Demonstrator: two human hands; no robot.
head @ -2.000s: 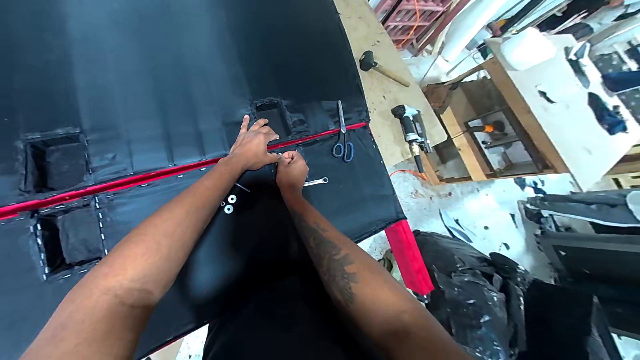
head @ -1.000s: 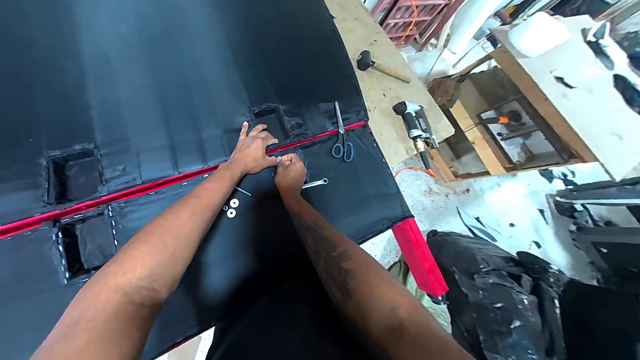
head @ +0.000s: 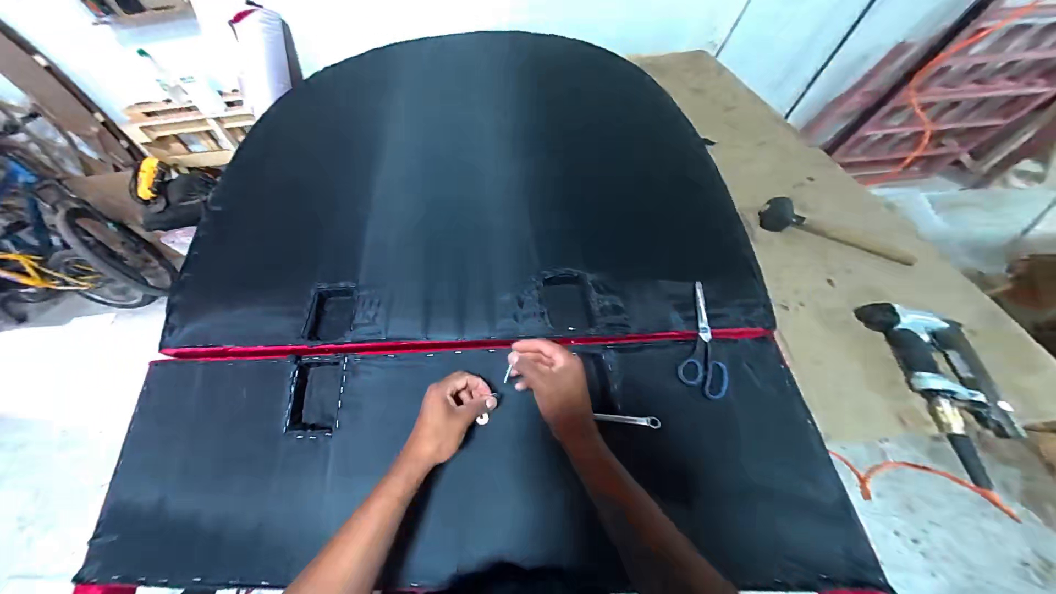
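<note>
Two black fabric-covered panels lie side by side, a rounded one (head: pixel 462 181) beyond a straight-edged one (head: pixel 206 487), with red fabric (head: pixel 239 351) along the gap between them. Over the nearer panel, my left hand (head: pixel 450 412) pinches a small washer at its fingertips; a pale washer (head: pixel 483 419) shows just beneath. To its right, my right hand (head: pixel 549 375) holds a thin metal bolt (head: pixel 508 373) between thumb and fingers. A combination wrench (head: pixel 627 421) lies beside my right wrist, its other end hidden. Scissors with blue handles (head: pixel 703 363) rest across the gap farther right.
On the wooden tabletop (head: pixel 825 330) at the right lie a black-headed mallet (head: pixel 837 233) and a pneumatic stapler (head: pixel 932 363). An orange hose (head: pixel 924 469) runs below. Rectangular recesses (head: pixel 318 396) are set in the panels. Bicycles (head: pixel 91 239) stand at the far left.
My hands, earlier close together at the red strip, are now apart, with a bolt in the right one and a washer in the left. The view has swung left.
</note>
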